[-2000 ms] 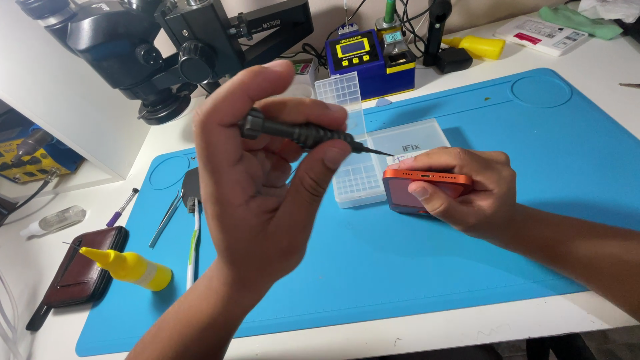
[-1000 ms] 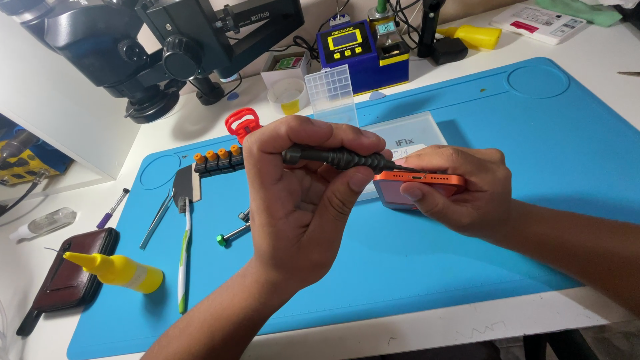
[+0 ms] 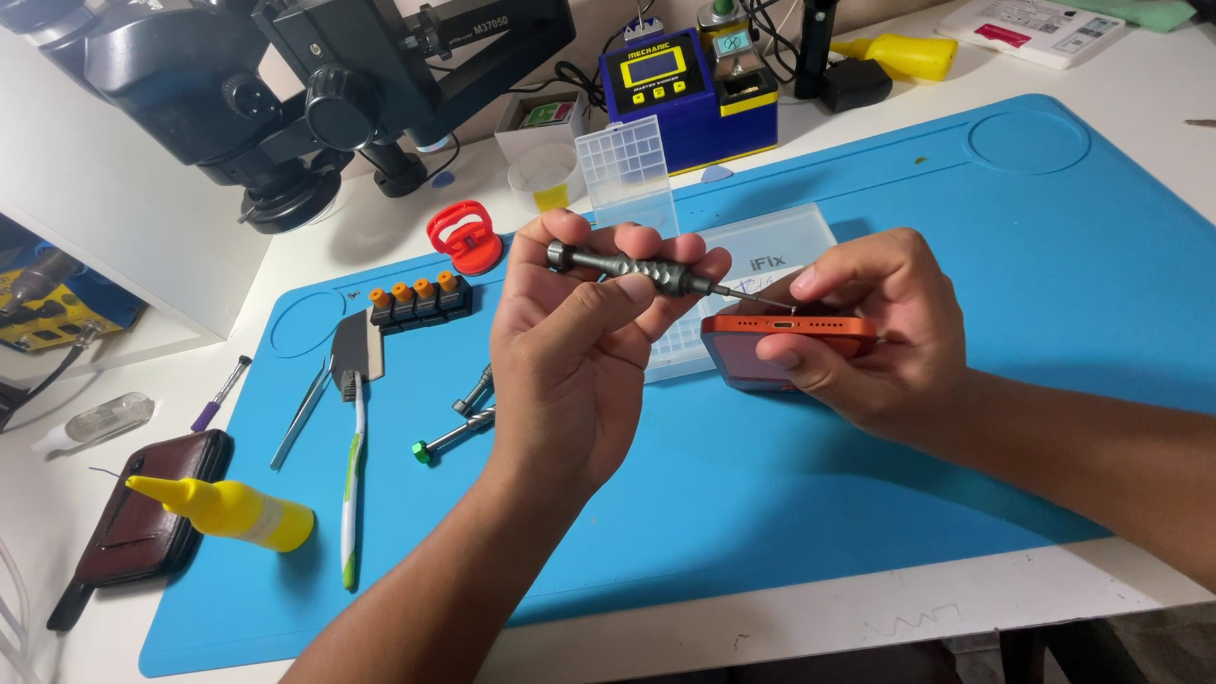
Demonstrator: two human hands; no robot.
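My left hand (image 3: 579, 351) grips a dark precision screwdriver (image 3: 622, 269) by its ridged handle. Its thin shaft points right, and the tip sits just above the upper side of an orange smartphone (image 3: 788, 326); contact there cannot be told. The phone is in my right hand (image 3: 874, 332), thumb on the near face and fingers over the far side. Its bottom edge, with charging port and speaker holes, faces me. Behind the hands on the blue silicone mat (image 3: 950, 427) lies a clear plastic case (image 3: 807, 228) bearing writing, and a gridded plastic box lid (image 3: 627, 166) stands beside it.
Left on the mat are a toothbrush (image 3: 351, 484), tweezers (image 3: 302, 413), a yellow bottle (image 3: 247, 513), more screwdrivers (image 3: 456, 435), a black holder with orange-topped pieces (image 3: 423, 304) and a red suction cup (image 3: 465, 237). A microscope (image 3: 332, 95) and a soldering station (image 3: 665, 104) stand behind.
The left hand has lowered and turned more palm-up, and the screwdriver's handle now shows from the front. The phone stays in the right hand. The view has shifted slightly.
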